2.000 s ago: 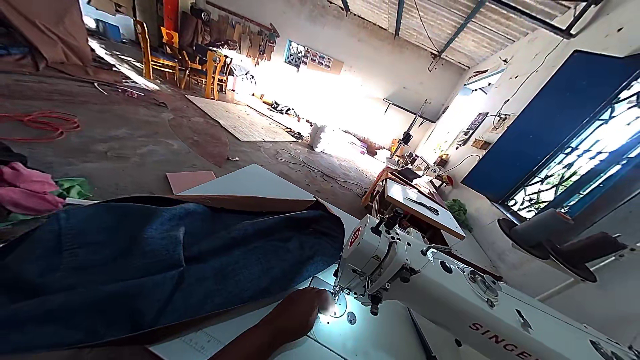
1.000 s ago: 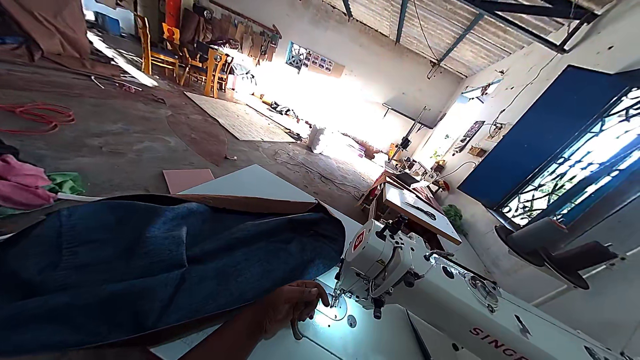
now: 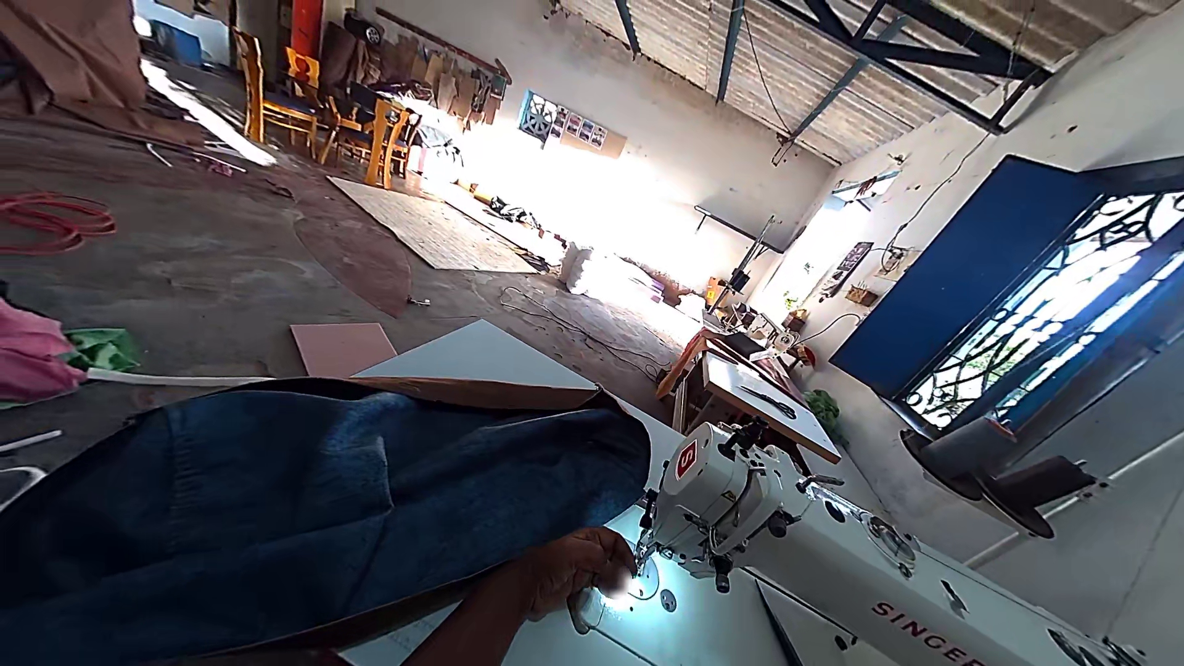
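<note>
My left hand [image 3: 583, 569] reaches in from the bottom, its bent fingertips close together beside the needle and presser foot of a white Singer sewing machine [image 3: 721, 504]. Glare from the machine's lamp hides whether the fingers pinch anything. A small curved piece [image 3: 579, 612] shows just below the hand. Dark blue denim cloth [image 3: 324, 499], with seams and a brown layer [image 3: 499, 393] along its far edge, spreads across the left of the machine's bed, beside my hand and forearm. My right hand is out of view.
Dark thread-stand discs [image 3: 1004, 481] stand right of the machine. Beyond it, scissors [image 3: 768, 401] lie on another white table [image 3: 740, 384]. Pink cloth [image 3: 32, 356] is at the far left, a red coiled hose [image 3: 51, 222] on the floor, and wooden chairs [image 3: 277, 106] farther back.
The fingers of my left hand have shifted slightly, staying near the needle; they are a little lower toward the bed than one second ago. The denim has not plainly moved.
</note>
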